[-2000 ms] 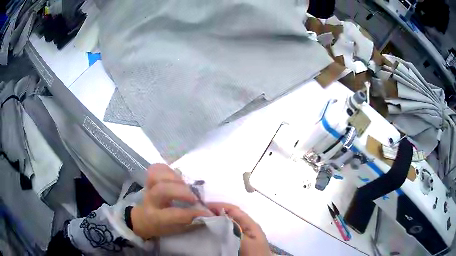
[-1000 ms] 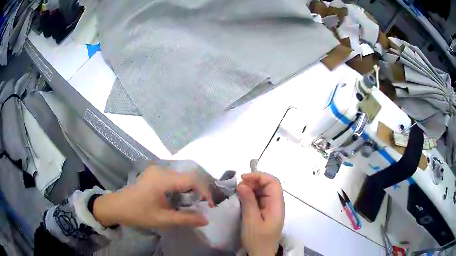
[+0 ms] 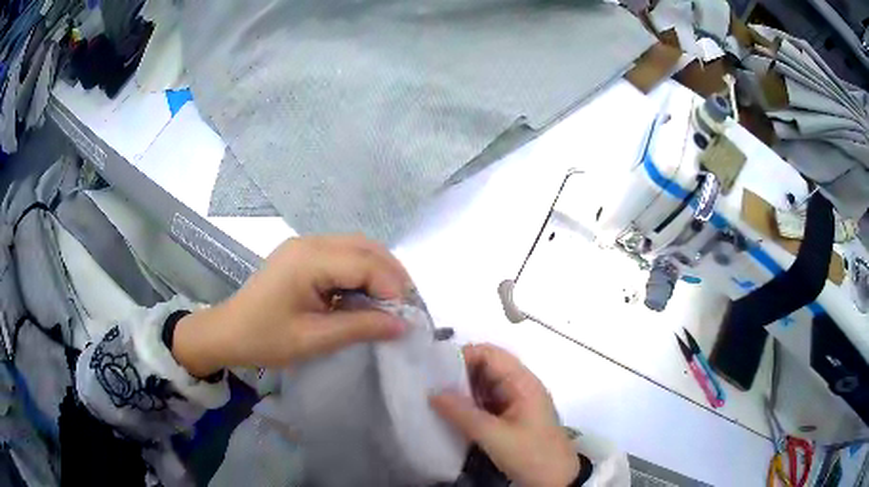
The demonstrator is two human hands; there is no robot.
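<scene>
A small pale grey garment piece (image 3: 419,409) hangs between my two hands at the table's front edge, a little blurred. My left hand (image 3: 314,309) pinches its upper edge between thumb and fingers. My right hand (image 3: 510,409) holds its right side, with the thumb lying on the pale face. A larger grey cloth hangs below and behind the piece. A large grey garment panel (image 3: 381,105) lies spread on the table beyond my hands.
The white sewing machine (image 3: 686,190) stands at right with its lamp lit. Pink and blue snips (image 3: 702,369) lie beside its bed; red and orange scissor handles (image 3: 791,461) show at lower right. A black strap (image 3: 791,276) hangs over the arm. Cut bundles (image 3: 819,114) lie beyond.
My left hand has moved up and now pinches the piece's upper edge. My right hand has moved lower, its thumb on the pale face. The piece hangs more upright. The view has shifted slightly.
</scene>
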